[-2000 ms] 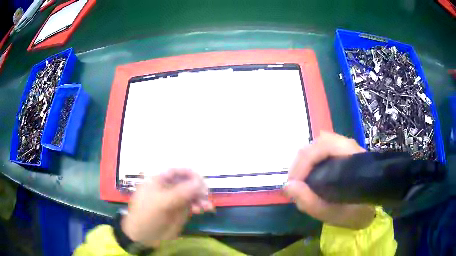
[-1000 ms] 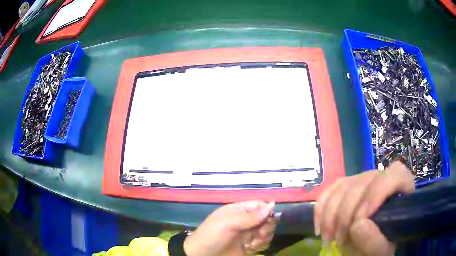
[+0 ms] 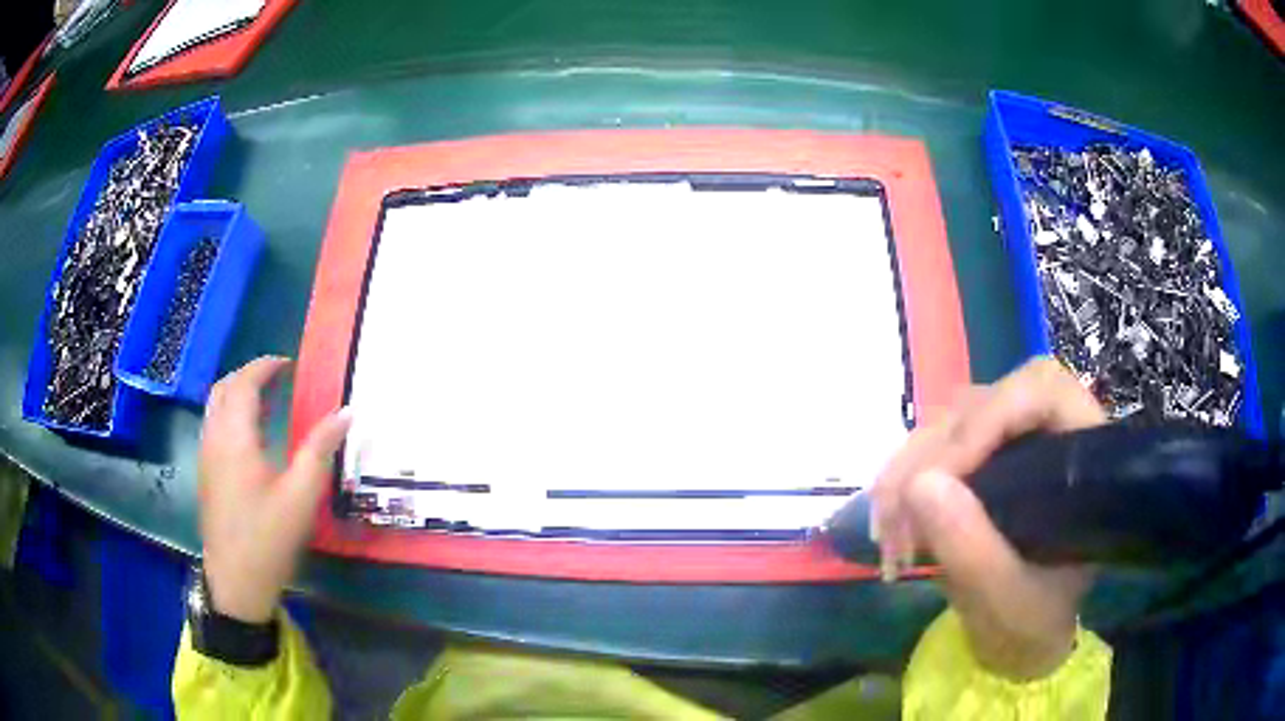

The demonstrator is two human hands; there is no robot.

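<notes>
A glaring white screen panel with a thin dark edge lies inside a red-orange foam pad. My right hand is closed around the thick black electric screwdriver, which points left; its tapered end is over the panel's near right corner, and the tip is blurred. My left hand is at the pad's left edge with thumb and fingers apart, and nothing shows in it. The small blue screw bin, holding fine dark grains, is just beyond it.
A large blue bin of mixed metal brackets stands at the left, another blue bin at the right. Another panel on a red-orange pad is at the far left. The green bench edge curves along the near side.
My left hand has moved from the screwdriver's tip to the pad's left side and opened. My right hand has brought the screwdriver up and left, over the panel's near right corner.
</notes>
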